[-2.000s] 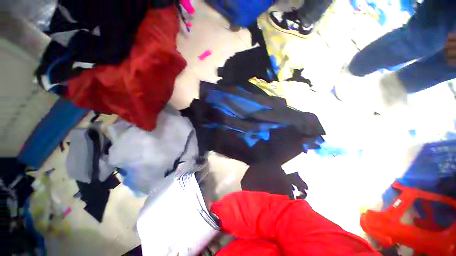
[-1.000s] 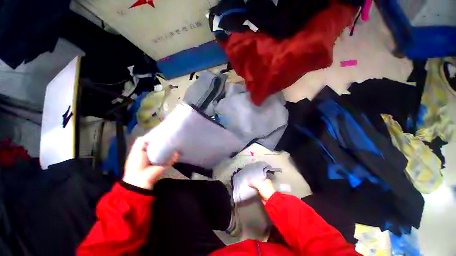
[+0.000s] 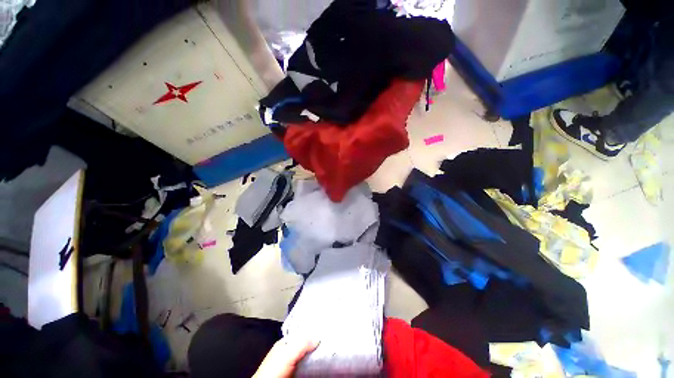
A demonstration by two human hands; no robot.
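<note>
A thick stack of white to pale grey cut pieces [image 3: 340, 310] is at the lower middle, its layered edges showing on the right. My left hand [image 3: 287, 359] grips its lower left side, with the thumb on top, and is partly cut off by the bottom edge. My right hand is not visible; only a red sleeve [image 3: 429, 354] shows right of the stack. Bundles of pale grey pieces [image 3: 329, 215] lie on the floor just beyond the stack.
A blue and black pile [image 3: 473, 251] lies right, with yellow patterned scraps [image 3: 550, 232]. Ahead is a red cloth [image 3: 358, 140] under black pieces. White cabinets [image 3: 185, 96] stand behind. A person's shoe [image 3: 589, 133] is upper right. A white board [image 3: 55, 255] stands left.
The pale pieces, held apart in my two hands a second ago, now show as one stack at the lower middle. My right hand has gone out of sight. The view has shifted.
</note>
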